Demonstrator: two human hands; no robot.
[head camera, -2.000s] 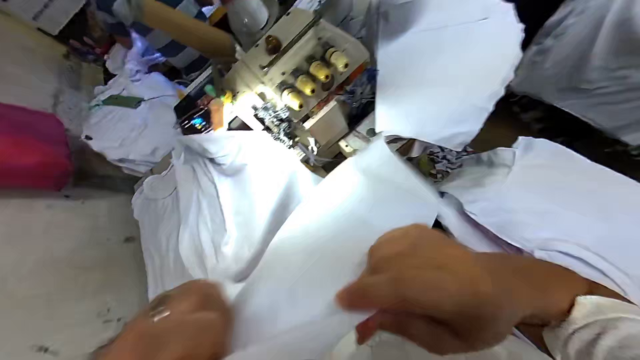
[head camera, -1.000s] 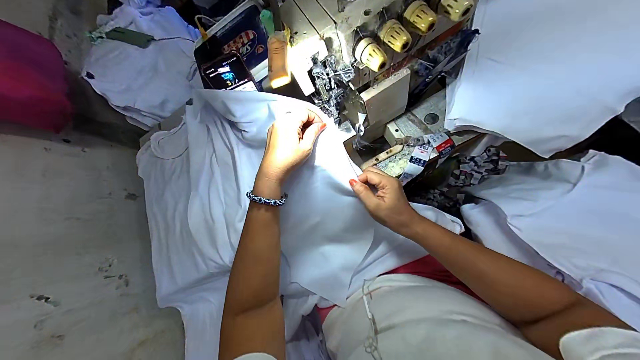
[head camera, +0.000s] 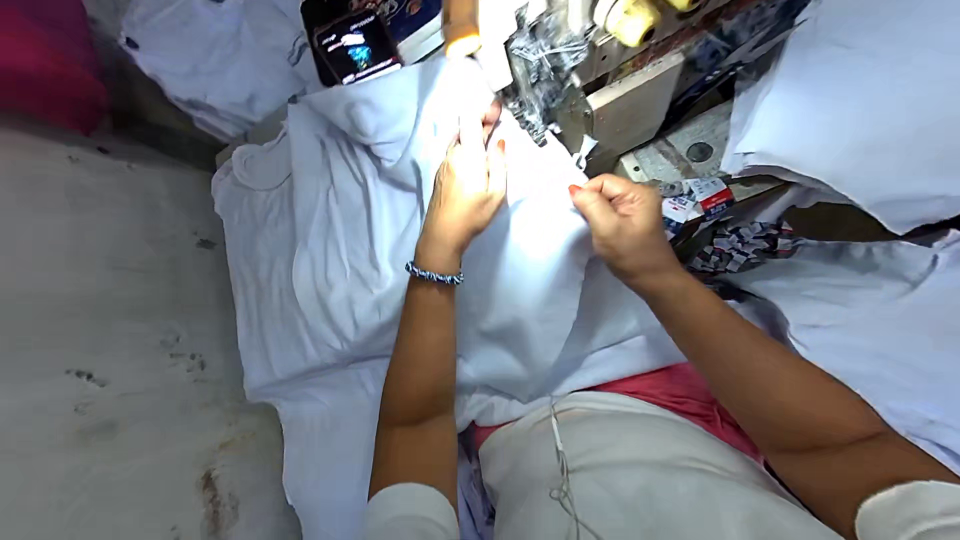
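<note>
White fabric (head camera: 517, 300) lies over my lap and reaches up to an industrial sewing machine (head camera: 630, 97), probably an overlock. On the fabric near the needle area rests my left hand (head camera: 469, 176), its fingers stretched toward the machine under a bright light; glare hides part of the fingertips. To the right, my right hand (head camera: 619, 217) pinches the fabric's edge between thumb and bent fingers. White garments (head camera: 330, 247) with a ribbed neckline are layered at the left, beneath or beside the fabric. The needle and presser foot cannot be made out clearly.
A lit phone (head camera: 356, 49) sits behind the fabric at upper left. White cloth pieces (head camera: 855, 112) hang at the right, above more white cloth (head camera: 885, 330). Small labels (head camera: 739, 247) are heaped beside the machine. A pink bundle (head camera: 49, 67) is at far left.
Two seconds ago both hands were lower, near the front of the fabric. They have since moved up to the fabric's edge by the machine. The view has shifted.
</note>
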